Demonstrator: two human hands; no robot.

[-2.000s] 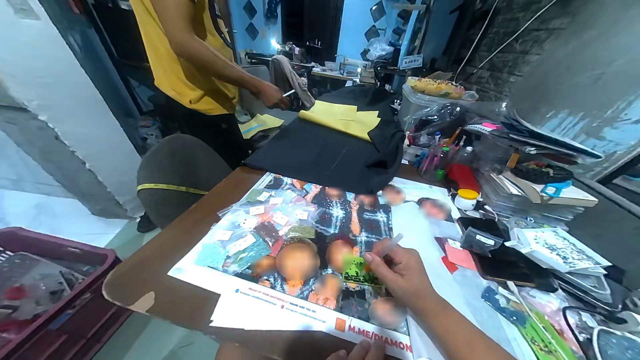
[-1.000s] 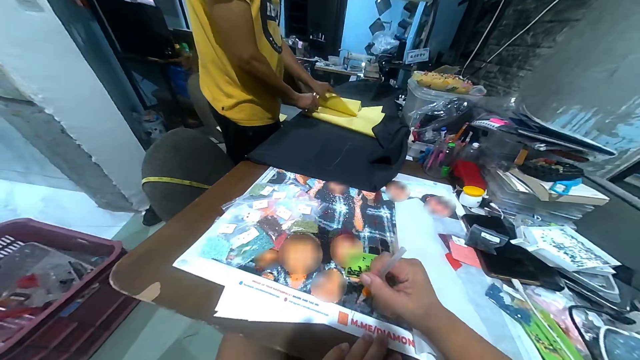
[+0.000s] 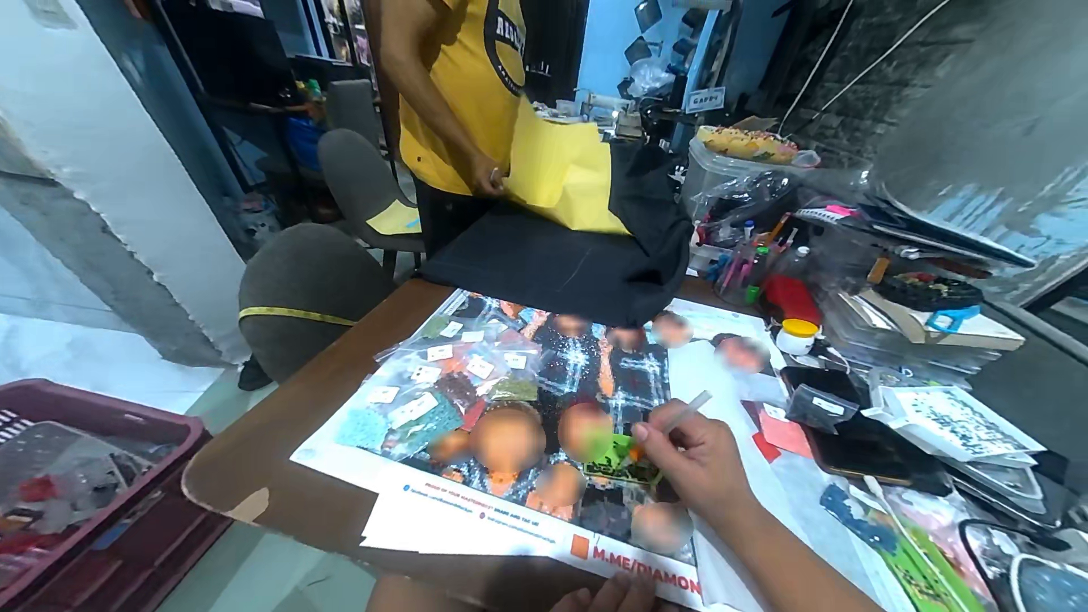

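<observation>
A diamond-painting canvas (image 3: 586,357) with a photo-like picture lies on the brown table. My right hand (image 3: 693,450) is over its right part, with a thin translucent pen-like tool (image 3: 688,410) between thumb and fingers. Just left of the fingertips is a small green tray (image 3: 619,459) holding something orange. My left hand (image 3: 616,595) rests at the canvas's bottom edge, mostly cut off by the frame; whether it holds anything is hidden. Small labelled plastic bags of coloured beads (image 3: 459,374) lie on the canvas's left part.
Across the table, a person (image 3: 463,110) in a yellow shirt handles yellow sheets (image 3: 565,170) over black cloth (image 3: 561,259). On the right are a phone (image 3: 875,450), a yellow-lidded jar (image 3: 797,336), pens and stacked books. A maroon crate (image 3: 170,501) and grey chair (image 3: 306,289) stand left.
The other person has moved closer to the table and now lifts the yellow sheets, which lay flat on the black cloth before. My right hand stays over the canvas near the green tray.
</observation>
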